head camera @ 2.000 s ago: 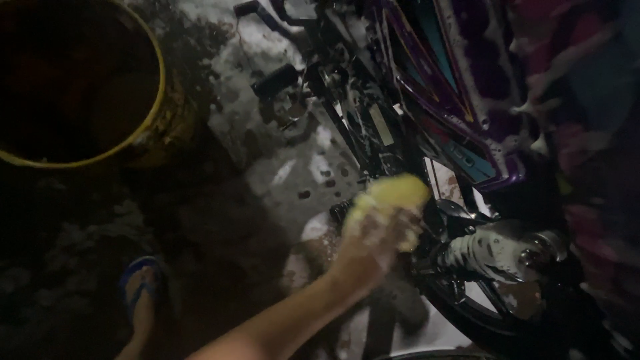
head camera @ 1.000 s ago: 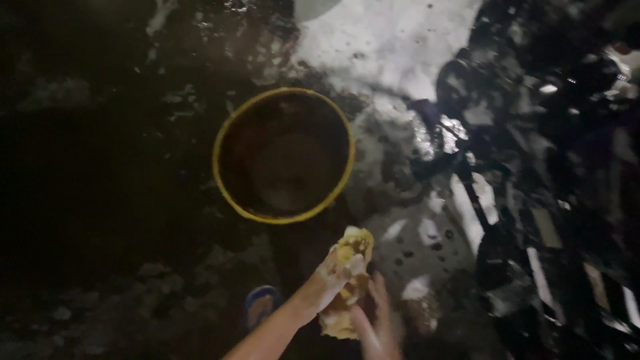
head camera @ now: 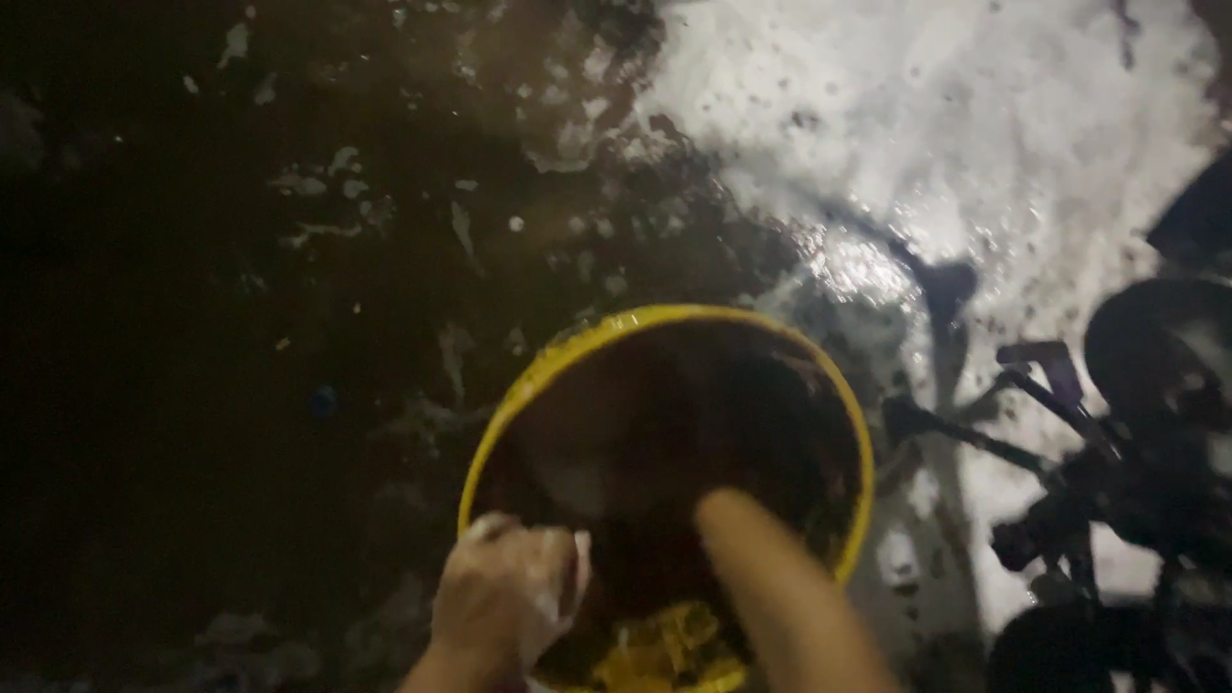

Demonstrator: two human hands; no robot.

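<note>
A round bucket with a yellow rim (head camera: 861, 433) stands at the lower middle, its inside very dark. My left hand (head camera: 510, 587) is at its left rim, fingers curled and whitish suds on the skin; whether it grips the rim or something else is unclear. My right forearm (head camera: 789, 597) reaches over the right side into the bucket, blurred, and the hand beyond the wrist is hidden in the dark inside. A mottled yellow patch (head camera: 669, 645) shows between the arms, low in the bucket. No sponge can be made out.
Wet ground with foam patches (head camera: 318, 183) lies at the left, mostly in shadow. Bright, sudsy ground (head camera: 914, 106) is at the upper right. Dark parts of a two-wheeled vehicle, with a lever-like piece (head camera: 1059, 371), stand along the right edge.
Both hands were together on the yellow sponge below the bucket a second ago; they are now apart, the right one inside the bucket. Earlier, one hand held the sponge against the vehicle. The view has shifted.
</note>
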